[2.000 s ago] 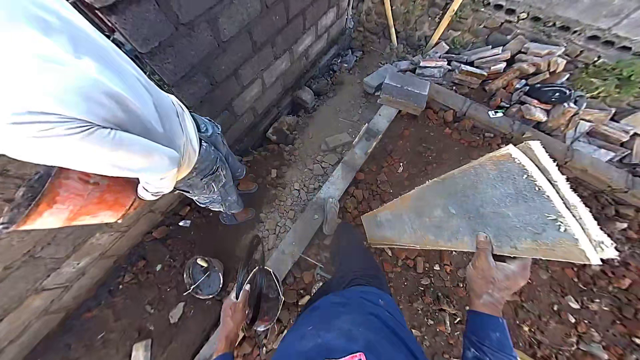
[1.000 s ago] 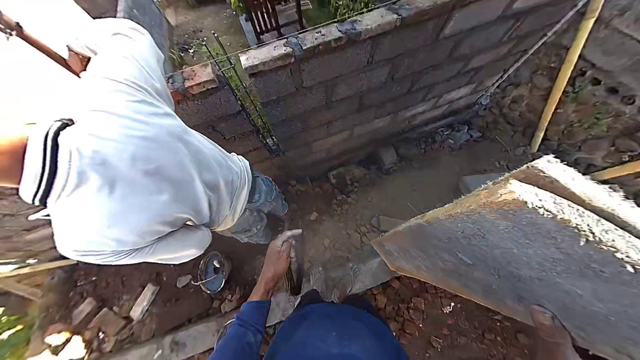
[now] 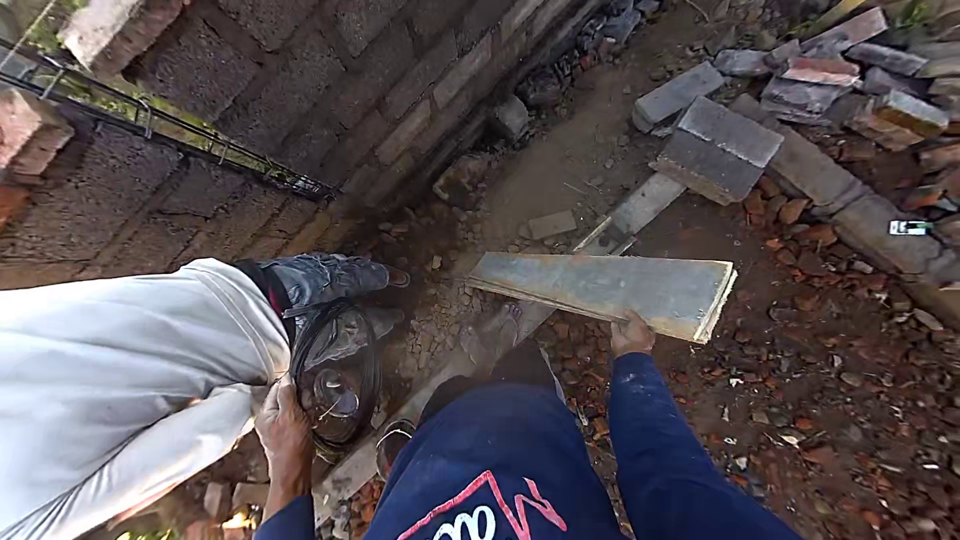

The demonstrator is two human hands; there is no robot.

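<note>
My right hand (image 3: 632,334) grips the near edge of stacked flat boards (image 3: 600,285) with rough, whitish edges at their right end. They extend leftward over a concrete strip on the ground. In my left hand (image 3: 285,424) is a coil of dark wire (image 3: 373,360), hanging upright beside a co-worker's light shirt (image 3: 142,360). Through the coil a bucket (image 3: 335,394) shows on the ground. My bare foot (image 3: 510,319) is on the strip, just below the boards.
A block wall (image 3: 300,82) with a steel rebar cage (image 3: 217,146) runs along the upper left. A concrete block (image 3: 718,150) rests at the strip's far end. Loose bricks (image 3: 825,71) are piled at the upper right. Broken rubble (image 3: 757,390) covers the ground at right.
The boards have come down and are now seen more from the edge than a second ago, still in my right hand. The co-worker's back appears lower in view. The view has turned back toward the brick pile.
</note>
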